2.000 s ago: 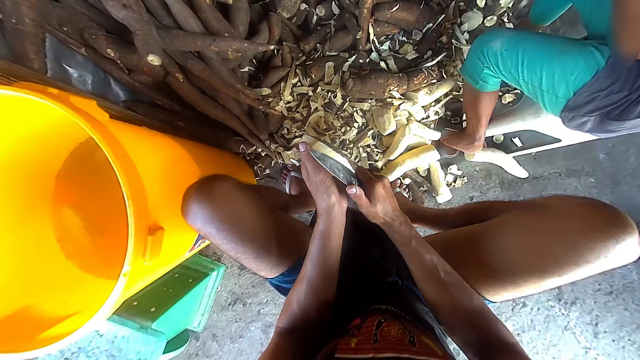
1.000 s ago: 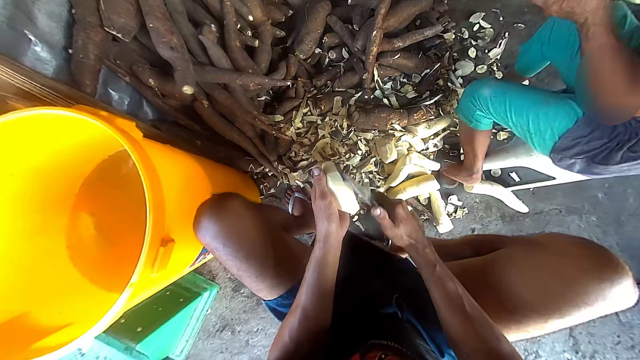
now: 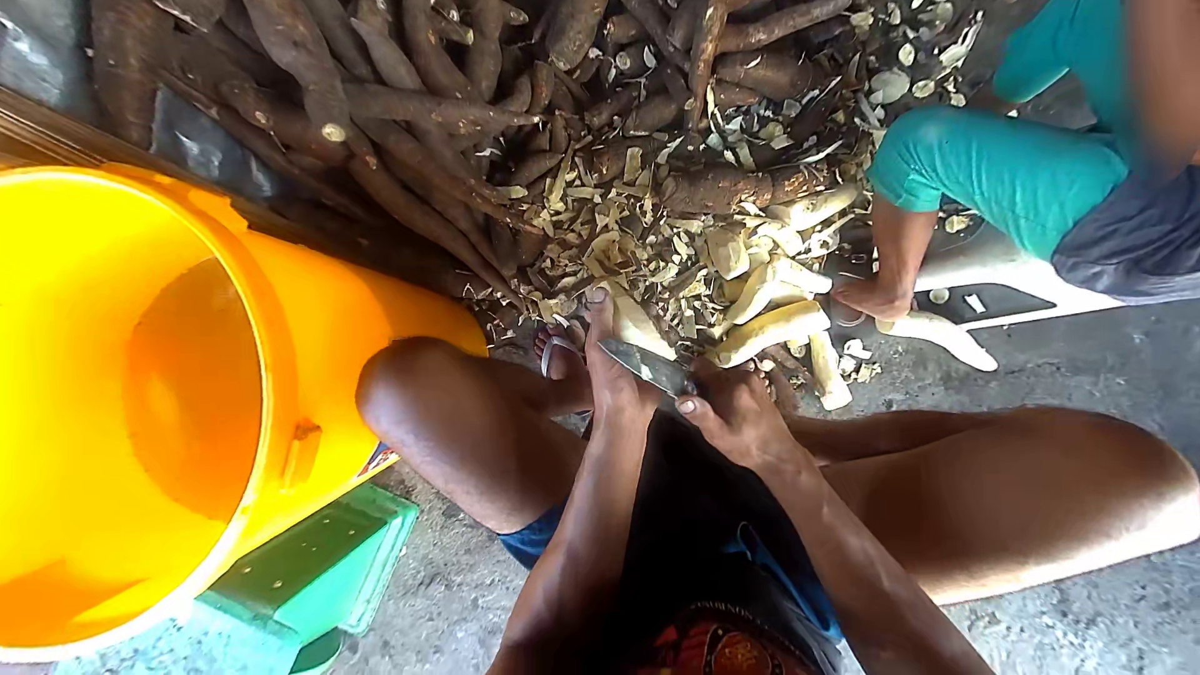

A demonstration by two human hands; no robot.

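Observation:
Between my legs, my left hand (image 3: 619, 375) grips a peeled, pale cassava root (image 3: 639, 321), its thumb along the root's side. My right hand (image 3: 741, 408) is closed around the handle of a knife, mostly hidden by the fingers. The knife's dark blade (image 3: 647, 366) lies across the near end of the root, pointing toward my left hand. Beyond the hands, several peeled cassava roots (image 3: 773, 333) rest beside a heap of peel shavings (image 3: 600, 225).
Unpeeled brown cassava roots (image 3: 422, 112) are piled ahead. A large yellow plastic barrel (image 3: 272, 375) lies open at the left, with a green plastic crate (image 3: 319, 562) beneath it. At the right sits a co-worker in teal trousers (image 3: 1012, 178), one foot near a peeled root (image 3: 942, 339).
The root in my left hand has turned, and its pale end now points away from me. The knife blade has swung across its near end. The co-worker's arm has moved.

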